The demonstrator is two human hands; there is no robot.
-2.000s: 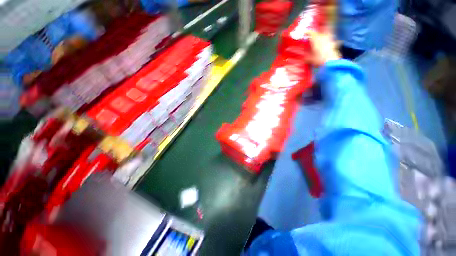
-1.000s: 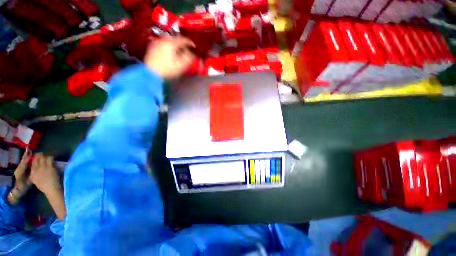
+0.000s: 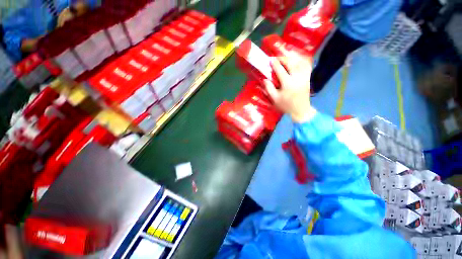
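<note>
My right hand (image 3: 291,86) grips a red product box (image 3: 253,59) with a white side, tilted over the row of shiny red grouped boxes (image 3: 245,119) at the belt's right edge. The bench scale (image 3: 96,187) is at lower left, with blue, white and yellow keys (image 3: 168,220); its display is partly cut off. Another red box (image 3: 58,236) is over the scale's near left part, its right end blurred. A blurred bit of my left hand (image 3: 11,245) shows at the lower left edge beside that box; its fingers are mostly out of the picture.
Stacked red boxes (image 3: 152,66) stand on a yellow board (image 3: 223,49) beyond the green belt (image 3: 202,119). Loose red boxes (image 3: 66,157) lie beyond the scale. A white paper (image 3: 183,171) lies on the belt. A stool (image 3: 354,135) and grey-white packs (image 3: 405,197) are at right. Other workers in blue are at the top.
The view has swung right from the scale. My right hand, out of view one second ago, now shows with a box. My left hand has left the loose boxes and is at the lower left edge.
</note>
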